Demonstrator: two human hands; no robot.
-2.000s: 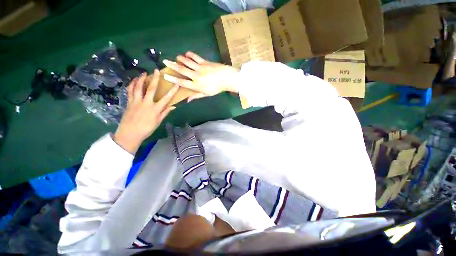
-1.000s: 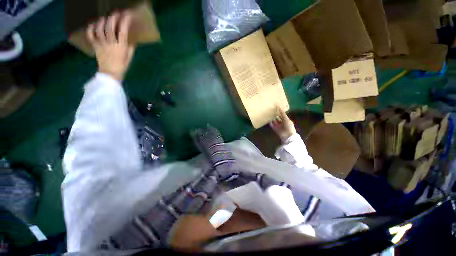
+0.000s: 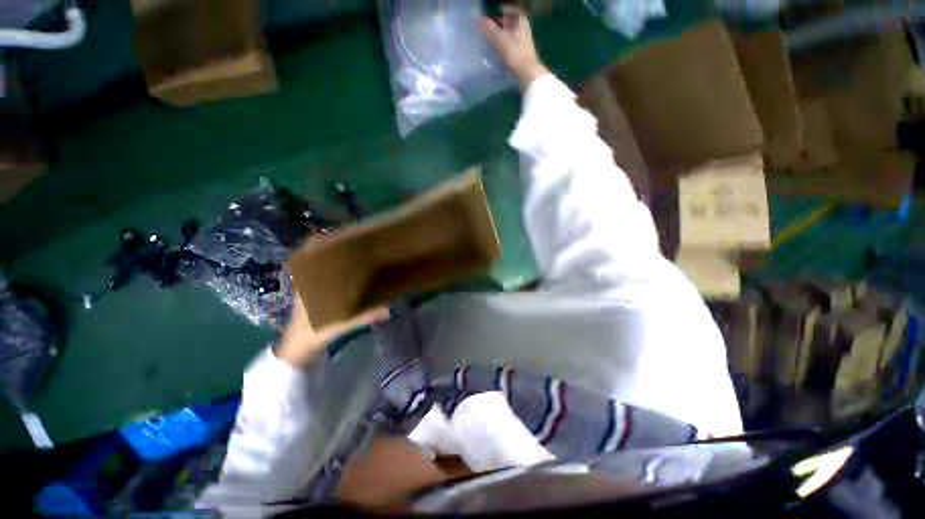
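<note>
A small brown carton is tilted in front of me, its open side facing me and its inside dark. My left hand holds it from below at its left end. My right hand is stretched out to the far side, at the right edge of a clear plastic bag; blur hides whether the fingers grip it. A crumpled clear bag with black pieces lies on the green bench to the left of the carton, with loose black cables beside it.
Brown boxes stand at the far left. A large open carton and a printed flap are at the right. Stacked brown boxes are lower right, and a blue stool is lower left.
The small carton from the right is now open in my left hand. My left hand has come back from the far-left box. My right hand has moved from the carton to the far plastic bag.
</note>
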